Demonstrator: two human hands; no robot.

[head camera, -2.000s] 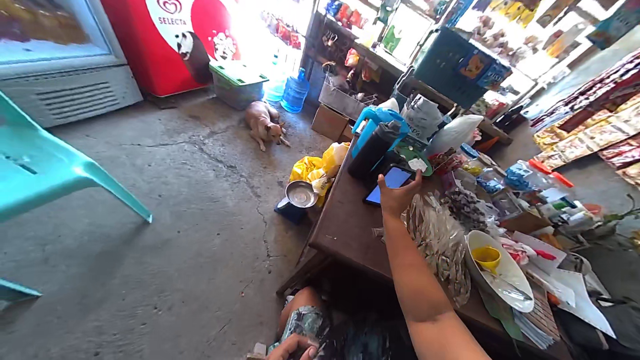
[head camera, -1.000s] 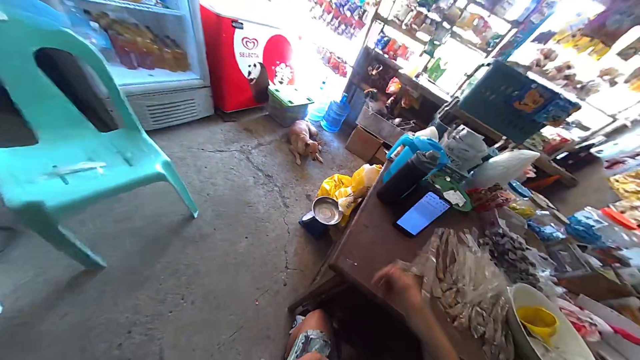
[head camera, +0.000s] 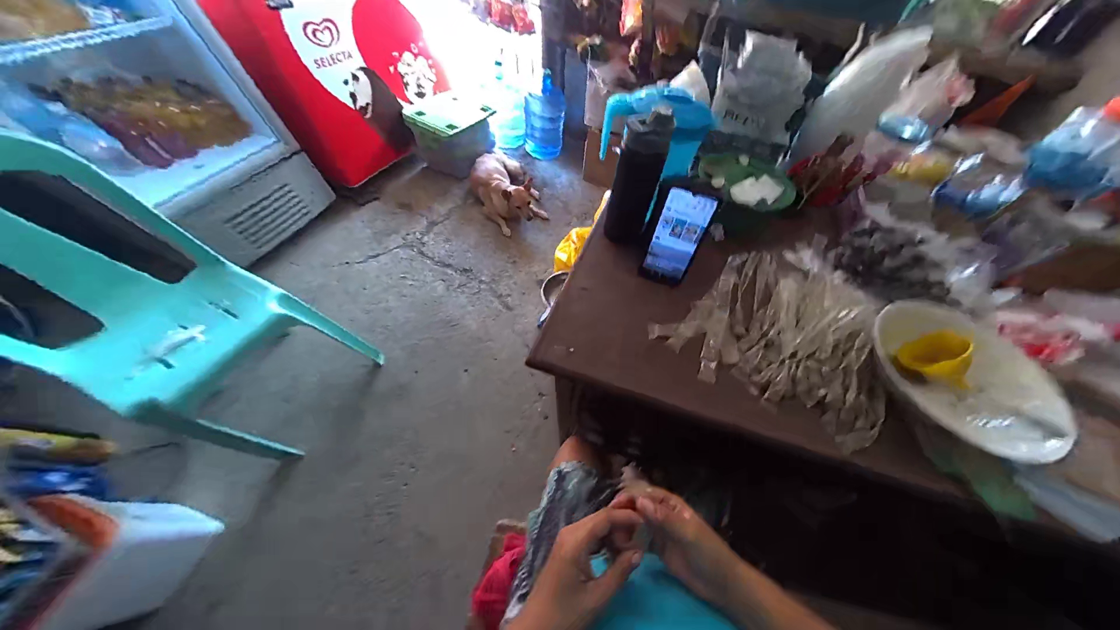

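Note:
Both hands are together over my lap, below the table's front edge. My left hand (head camera: 591, 556) has its thumb and fingertips pinched near my right hand (head camera: 678, 525), whose fingers are curled against it. Something small and pale may be between the fingertips, too blurred to name. On the brown wooden table (head camera: 612, 328) lies a pile of narrow filled plastic packets (head camera: 787, 332). Behind it a lit smartphone (head camera: 681, 234) leans near a black bottle (head camera: 640, 175) and a light blue pitcher (head camera: 691, 131). A white oval basin (head camera: 1015, 411) with a yellow cup (head camera: 936, 354) stands at the right.
A turquoise plastic chair (head camera: 201, 350) stands at the left, before a glass-door fridge (head camera: 254, 201). A dog (head camera: 506, 188) lies on the concrete floor near a lidded plastic box (head camera: 446, 144) and blue water jugs (head camera: 544, 118). Plastic bags (head camera: 971, 175) crowd the table's far right.
My right hand was at the smartphone, then over the table's front edge, and is now at my lap beside my left hand. The phone now stands without a hand on it. The view has shifted.

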